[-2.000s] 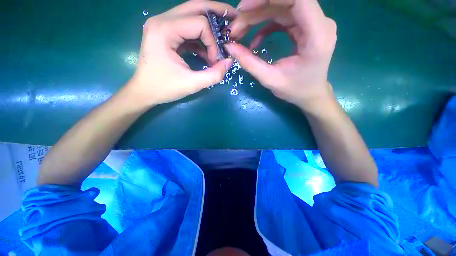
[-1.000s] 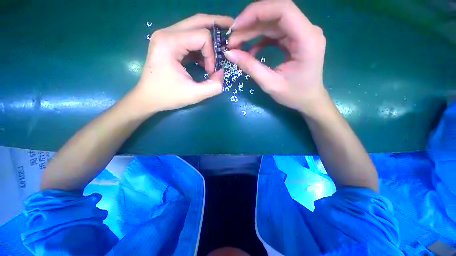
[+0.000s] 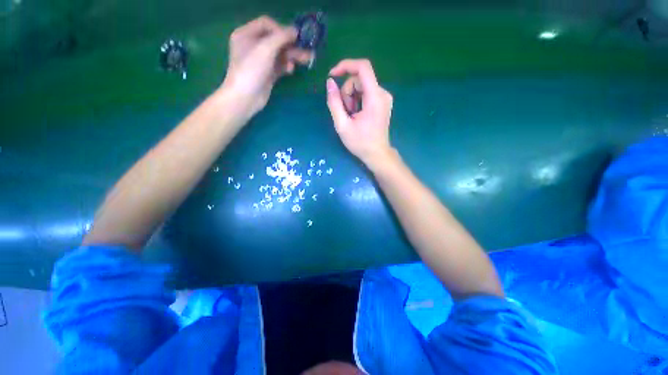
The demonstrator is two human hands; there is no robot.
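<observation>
A dark round part (image 3: 310,31) with a lighter centre is at the fingertips of my left hand (image 3: 262,60), over the far part of the green surface. The hand is slightly blurred. My right hand (image 3: 360,106) is to the right and nearer me, its thumb and index finger curled close together; whether a tiny clip is between them cannot be told. Small shiny clips (image 3: 284,176) lie in a loose pile on the green surface, nearer me than both hands.
Another dark round part (image 3: 174,56) lies on the green surface (image 3: 469,132) at the far left. A small dark thing (image 3: 642,28) is at the far right. A blue sleeve (image 3: 636,212) of another person, perhaps, is at the right edge.
Both hands have moved apart and away from me, off the clip pile. The round part, edge-on between the hands before, now shows its face at my left fingertips. The view has shifted farther out.
</observation>
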